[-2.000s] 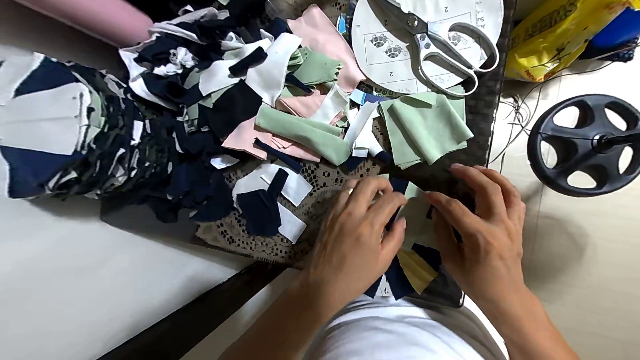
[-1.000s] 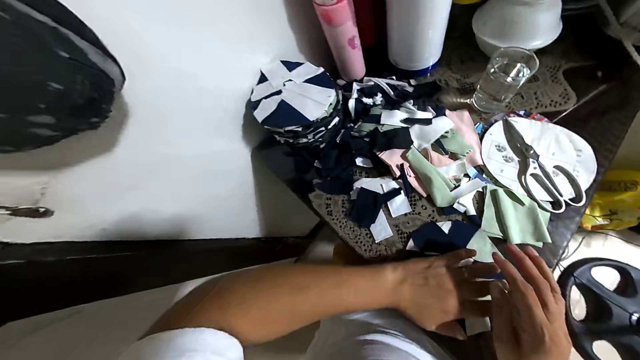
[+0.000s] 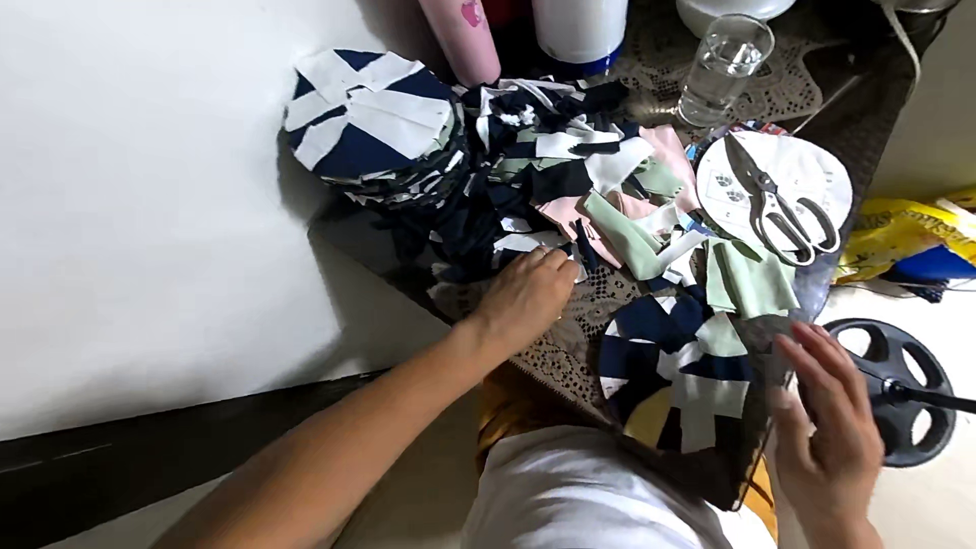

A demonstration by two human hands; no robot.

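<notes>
My left hand [image 3: 530, 293] reaches onto the heap of fabric scraps [image 3: 564, 175], its fingertips on white and navy pieces; whether they are gripped is hard to see. My right hand [image 3: 827, 415] is raised, fingers apart, holding nothing, at the table's right edge. Between the hands lies a round of navy, white and pale green patches [image 3: 675, 366]. Folded pale green cloth [image 3: 751, 278] lies above it. Scissors with white handles [image 3: 774, 202] rest on a white printed disc [image 3: 816, 171]. A tall stack of round patchwork pieces [image 3: 374, 114] stands at the upper left.
A glass of water [image 3: 720, 72] stands on the lace cloth at the back, near a pink bottle [image 3: 465, 38] and a white container [image 3: 579, 30]. Right of the table are a yellow plastic bag [image 3: 900, 229] and a black wheel-shaped object [image 3: 923, 366]. A white wall [image 3: 152, 191] borders the left.
My left hand has moved from the patchwork round to the scraps at the left. My right hand has moved off the round to the right. The round is now uncovered.
</notes>
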